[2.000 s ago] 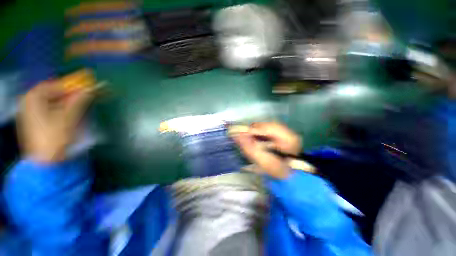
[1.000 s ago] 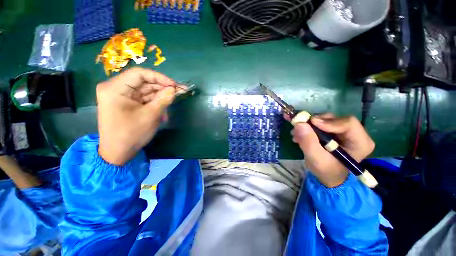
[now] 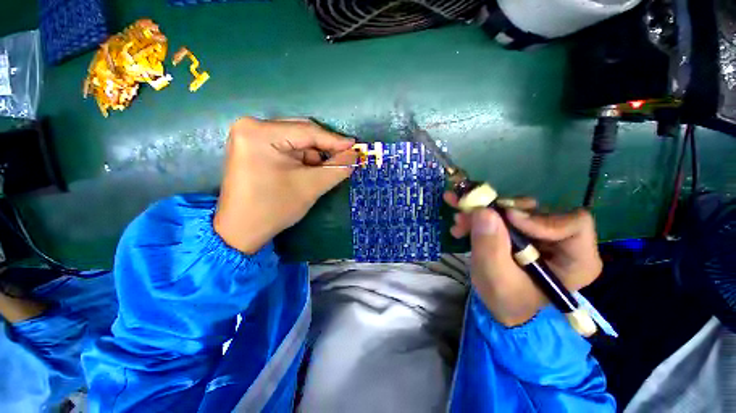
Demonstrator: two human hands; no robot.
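Observation:
The blue PCB panel (image 3: 395, 214) lies flat at the bench's near edge. My left hand (image 3: 282, 177) is at its upper left corner, with thumb and forefinger pinching a small flex circuit (image 3: 371, 153) at the panel's top edge. Thin solder wire (image 3: 335, 166) also shows at these fingers. My right hand (image 3: 529, 254) holds the soldering iron (image 3: 526, 255), black with cream bands, like a pen, right of the panel. The iron's blurred tip points up and left, near the panel's upper right corner. I cannot tell whether it touches anything.
A pile of orange flex circuits (image 3: 129, 64) lies upper left, with one loose flex circuit (image 3: 191, 69) beside it. A blue panel (image 3: 73, 28) and plastic bag (image 3: 20, 74) are farther left. A fan (image 3: 387, 14), white cylinder (image 3: 557, 20) and soldering station (image 3: 617, 77) stand along the back and right.
My left hand has moved right to the panel's upper left corner with the flex circuit. My right hand still holds the iron, slightly lower in view. The view has shifted, with the pile now farther left.

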